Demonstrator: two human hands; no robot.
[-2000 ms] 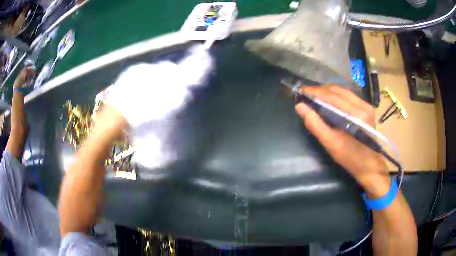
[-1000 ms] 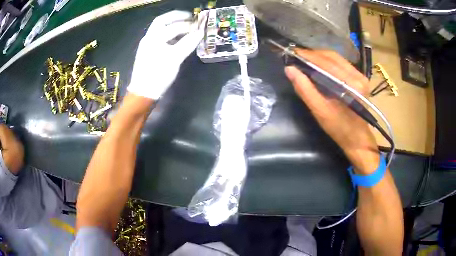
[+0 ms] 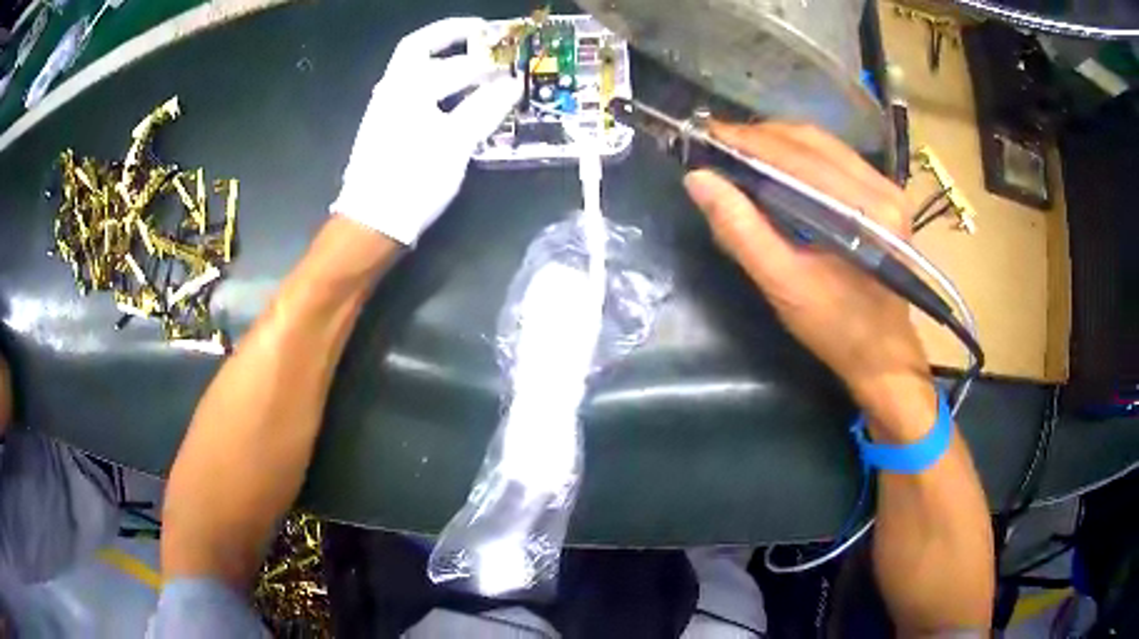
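A white socket housing (image 3: 540, 152) lies open on the mat at the top centre, with a green circuit board (image 3: 558, 53) and brass strips inside. Its cord, in a clear plastic bag (image 3: 546, 362), runs towards the bench's near edge. My left hand (image 3: 425, 131), in a white glove, is at the housing's left side, its fingertips at a small brass piece; their exact hold is hard to see. My right hand (image 3: 812, 237), bare with a blue wrist strap, holds the soldering iron (image 3: 799, 206). The iron's tip is at the right side of the housing's inside.
A pile of brass contact strips (image 3: 144, 237) lies at the left. A cloudy fume hood (image 3: 774, 69) hangs just above and right of the housing. A cardboard tray (image 3: 999, 293) at the right holds a brass piece (image 3: 946, 190) and a dark block. More brass lies below the bench edge.
The housing has come from the belt side onto the mat, cord towards me. In the last second my left hand moved further over its left part, and the iron's tip moved left to the housing.
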